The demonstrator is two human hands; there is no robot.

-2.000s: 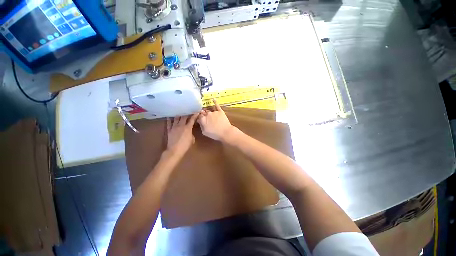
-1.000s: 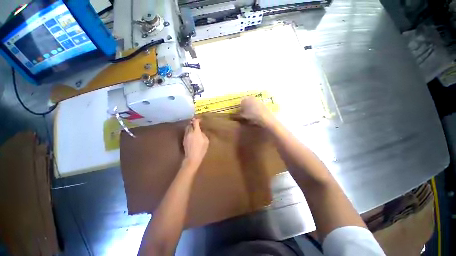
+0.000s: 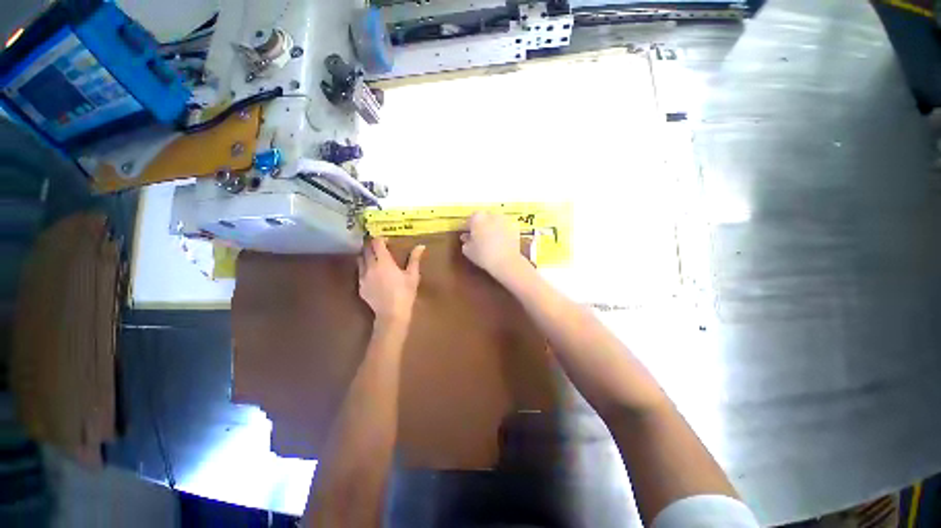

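A brown bag body panel [image 3: 310, 340] lies flat in front of the machine head, its top edge along the yellow sewing template [image 3: 433, 219]. My left hand [image 3: 389, 284] rests on the panel near its top edge, thumb and fingers apart, just right of the white machine head [image 3: 279, 222]. My right hand [image 3: 492, 245] is at the panel's top edge over the template, fingers curled; its fingertips are partly hidden, and whether it pinches the edge cannot be told.
The template lies on the white carrier plate [image 3: 609, 155], set in the shiny metal table [image 3: 825, 309]. A blue-framed touchscreen [image 3: 77, 88] stands at upper left. Stacked brown panels [image 3: 70, 340] lie at the left. A grey clamp carriage [image 3: 464, 36] runs behind the plate.
My right hand has moved from the middle out to the right along the top edge, then slightly back. My left hand has spread on the panel. The panel lies flatter, and the view has shifted.
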